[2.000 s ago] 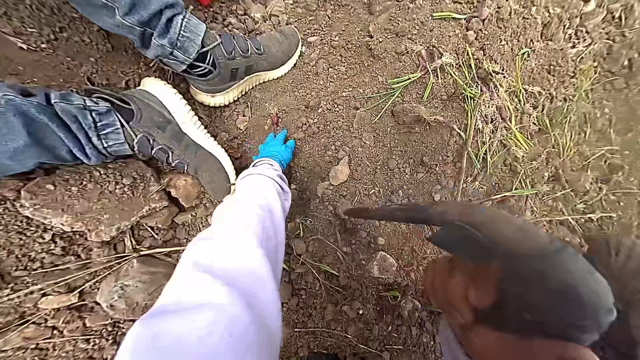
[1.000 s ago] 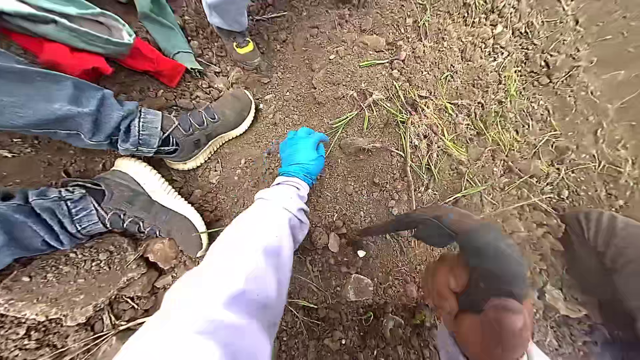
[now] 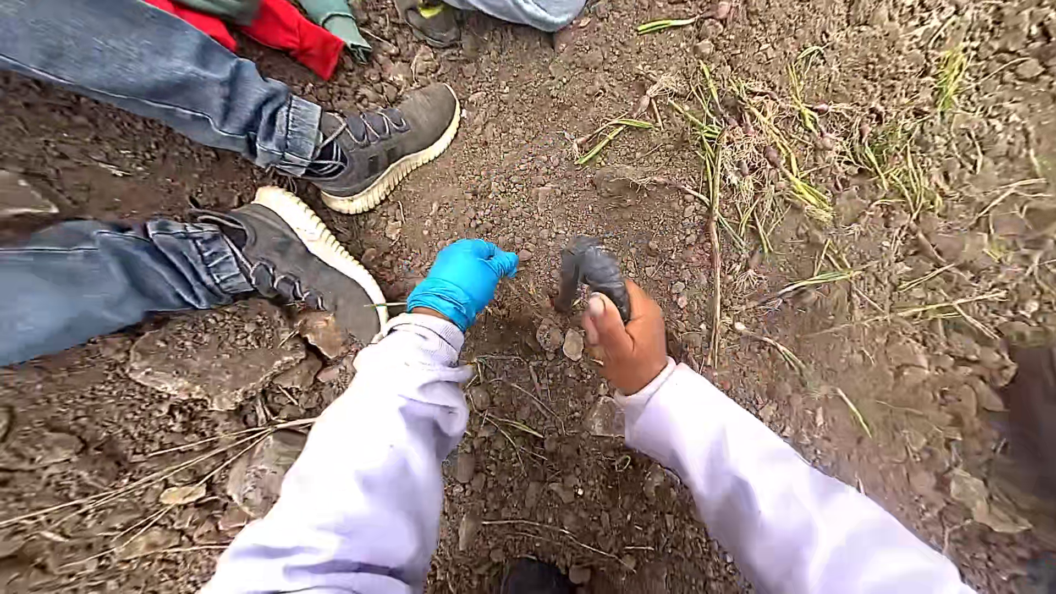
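My left hand (image 3: 464, 280), in a blue glove, is low over the soil with its fingers drawn together; whether something thin is between them cannot be told. Thin pale strands show just below its fingertips. My right hand (image 3: 629, 337), bare, is closed around a dark, curved hand tool (image 3: 596, 268), whose narrow end points down at the ground. The tool is a short way right of the glove. Small onion-like plants (image 3: 771, 157) with green leaves, roots and reddish bulbs lie on the soil at the upper right.
Another person's grey shoes (image 3: 392, 144) and jeans (image 3: 206, 91) are close on the left. A large flat stone (image 3: 214, 355) lies below them. Red cloth (image 3: 301, 37) and another shoe (image 3: 429, 21) are at the top. Dry stalks (image 3: 157, 478) cross the lower left.
My right hand and the tool have moved left, closer to the gloved hand. The tool now looks more upright. The view has shifted.
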